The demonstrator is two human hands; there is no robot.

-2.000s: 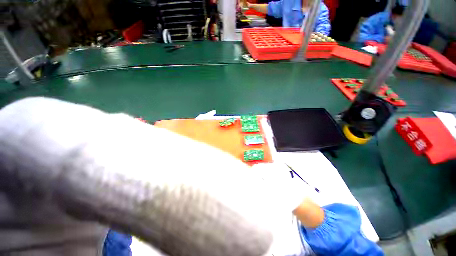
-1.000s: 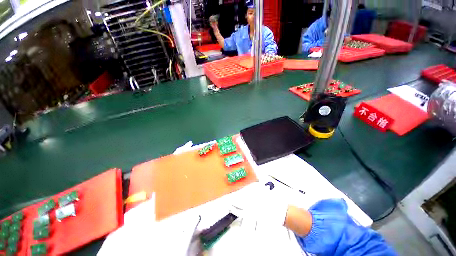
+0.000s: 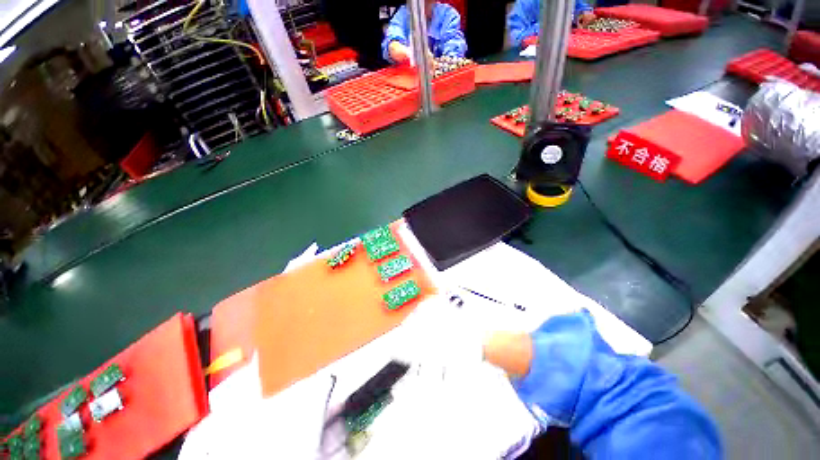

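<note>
My right hand (image 3: 450,346), in a white glove with a blue sleeve, is washed out against the white cloth (image 3: 557,301). It is shut on a black brush (image 3: 373,386). The brush lies over a green circuit board (image 3: 367,415) at the bottom centre. White glove-like shapes surround the board; my left hand cannot be told apart from the cloth there. An orange-red foam sheet (image 3: 310,314) beyond holds several green boards (image 3: 401,295) at its right side.
Another red sheet (image 3: 162,395) with boards lies at left. A black pad (image 3: 467,220), a fan (image 3: 552,154) over a yellow ring (image 3: 548,194), and a red sign (image 3: 642,155) stand right. A thin dark tool (image 3: 493,299) lies on the cloth. Two people sit across the bench.
The large blurred glove that covered the left foreground two seconds ago is gone, uncovering the left red sheet, brush and board. The view has turned rightward.
</note>
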